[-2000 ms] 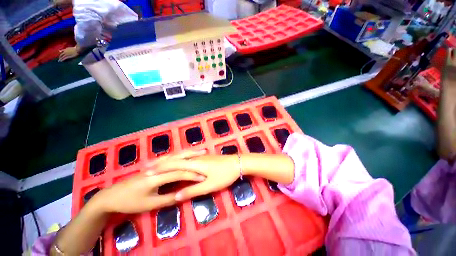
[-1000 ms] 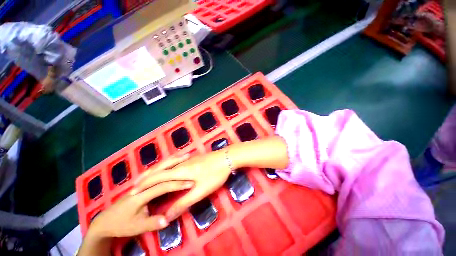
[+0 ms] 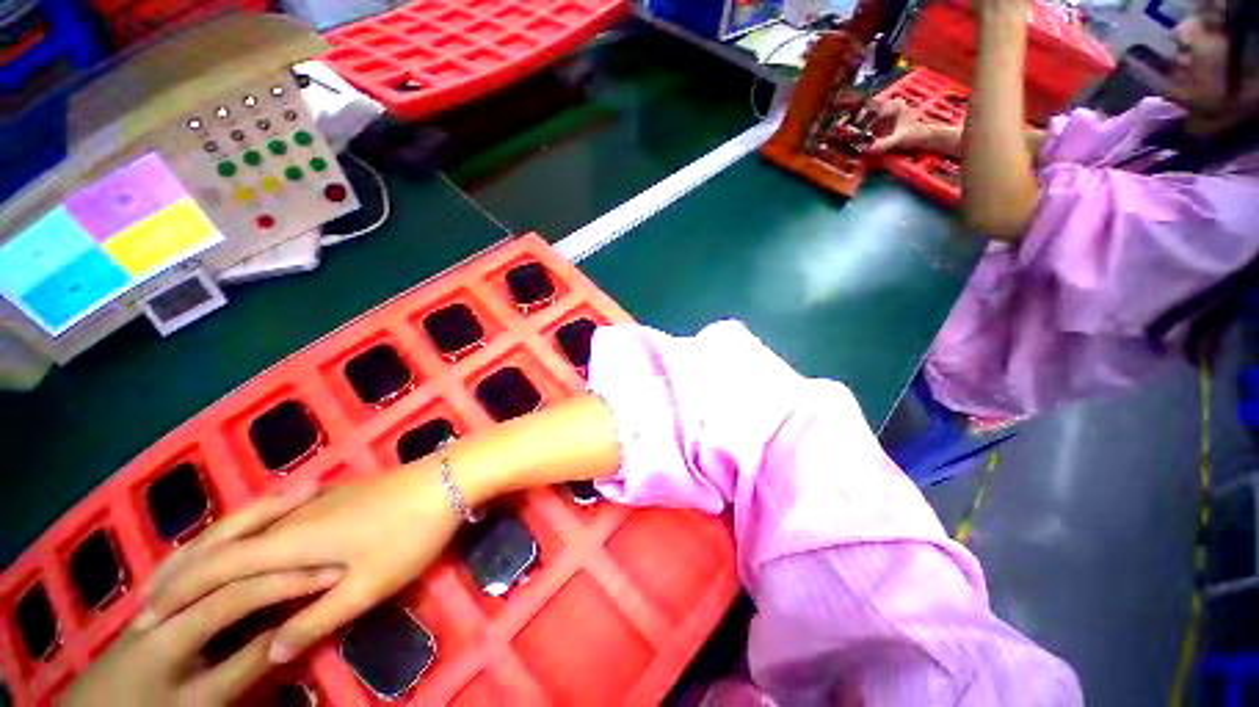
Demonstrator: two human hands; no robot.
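A red foam tray [image 3: 587, 628] lies tilted across the bench. Black strapless smartwatches, such as one at the back [image 3: 287, 435], sit in its square pockets; several pockets at the front right are empty. A front-row watch [image 3: 497, 555] shows a glossy reflection. My right hand [image 3: 352, 546], with a thin bracelet, rests flat over the tray, holding nothing. My left hand [image 3: 173, 660] overlaps it at the lower left, cut off by the picture's edge; it also holds nothing visible. The hands and right forearm hide some pockets.
A tester [image 3: 262, 173] with a coloured screen and round buttons stands at the upper left, a small display [image 3: 182, 298] before it. Another red tray [image 3: 470, 55] lies beyond. At right, a person in pink [image 3: 1105, 263] reaches toward a red-brown fixture [image 3: 822, 118].
The view has swung right, so the tray, tester and my hands appear further left. The neighbour at right has come into view. My hands remain overlapped on the tray.
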